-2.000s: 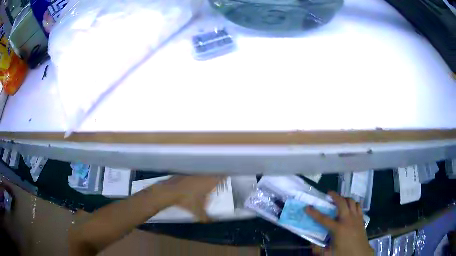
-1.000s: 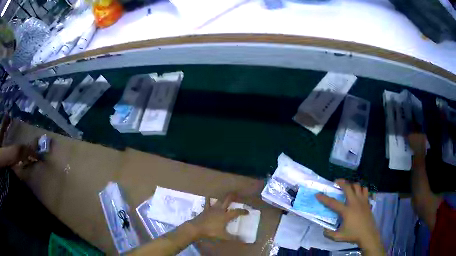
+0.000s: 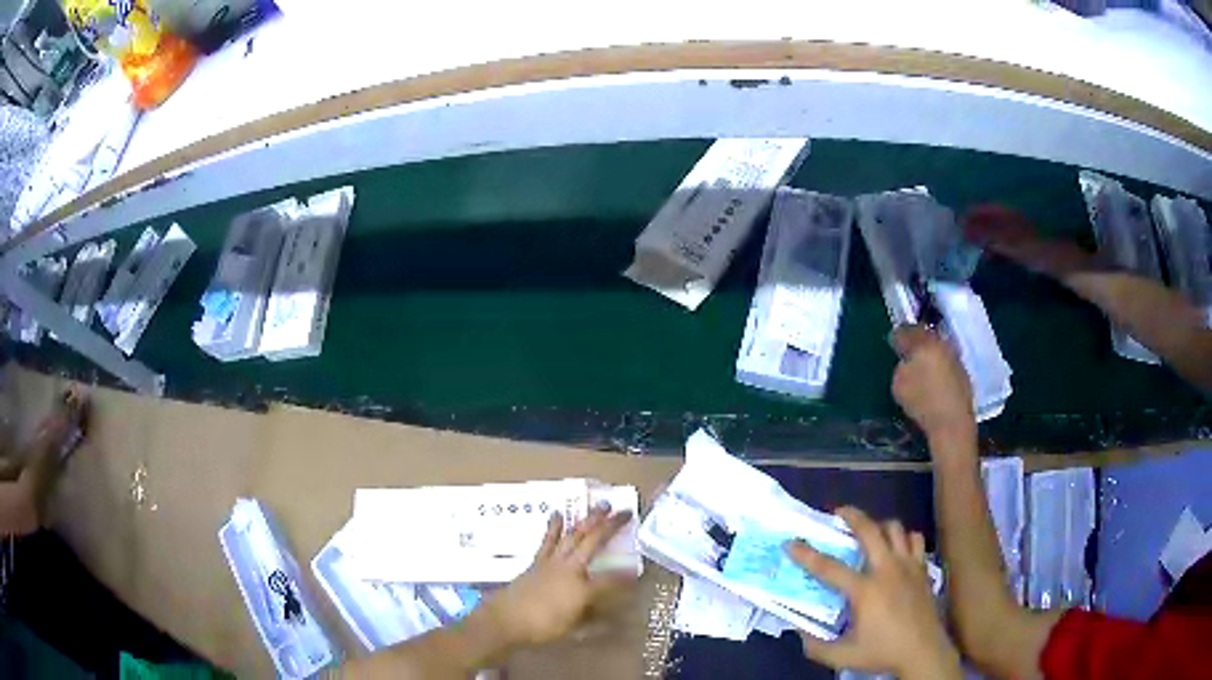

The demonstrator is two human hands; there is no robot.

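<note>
A long white retail box [image 3: 445, 522] with small printed pictures lies across a blister tray [image 3: 348, 585]. My left hand [image 3: 558, 585] is on its right end, fingers over the top; the thumb is hidden. My right hand [image 3: 877, 598] holds the right end of an open white tray [image 3: 671, 522], its fingers over a light-blue piece [image 3: 778, 565] inside. A small black item [image 3: 719, 534] shows in this tray. Another tray [image 3: 253, 591] with a black cable [image 3: 283, 595] stands at the left.
A green conveyor [image 3: 479, 306] carries trays and boxes [image 3: 728, 213]. Another person's hands [image 3: 934, 379] reach from the right to a tray on it. A hand [image 3: 53, 438] shows at the far left. White leaflets [image 3: 711, 611] lie under my tray, with empty trays [image 3: 1061, 525] to the right.
The view has tilted down from the white shelf to the bench. The retail box now lies straight beneath my left hand. The other person's second hand has come to the conveyor tray.
</note>
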